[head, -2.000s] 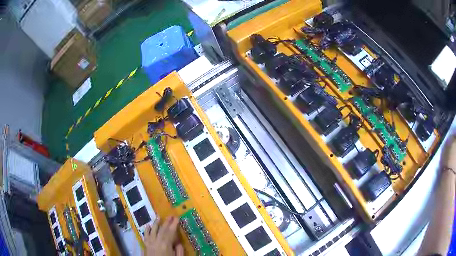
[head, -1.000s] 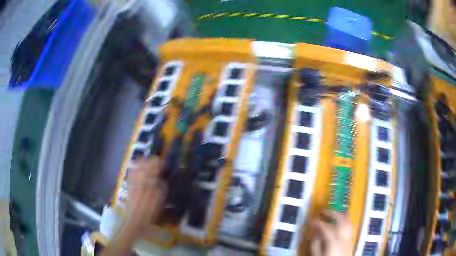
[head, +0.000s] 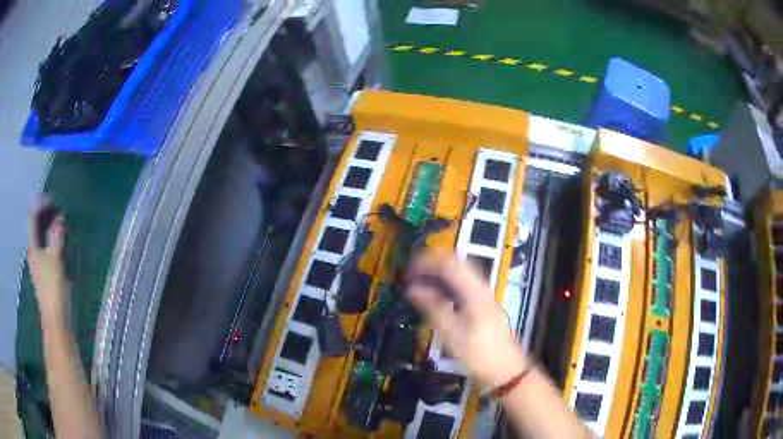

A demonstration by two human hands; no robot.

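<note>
My left hand [head: 45,244] is at the far left, over the green surface, with its fingers around a small black power adapter [head: 51,219]. My right hand [head: 464,321] is blurred over the middle of the near orange test tray [head: 442,117], with a dark adapter-like block between its fingers. Black adapters with cords [head: 350,290] lie loosely on this tray, over the lower part of its green connector board [head: 422,194]. White socket strips [head: 336,239] with black square openings run along both sides of the tray.
A second orange tray [head: 631,156] stands to the right, with adapters at its far end. Silver rails [head: 163,231] run on the left. A blue crate [head: 142,107] of black adapters is top left. A blue stool [head: 635,93] stands beyond the trays.
The view has swung left and steadied, bringing the crate and left bench into view. My left hand has moved from the near tray out to the far left. My right hand is now over the near tray.
</note>
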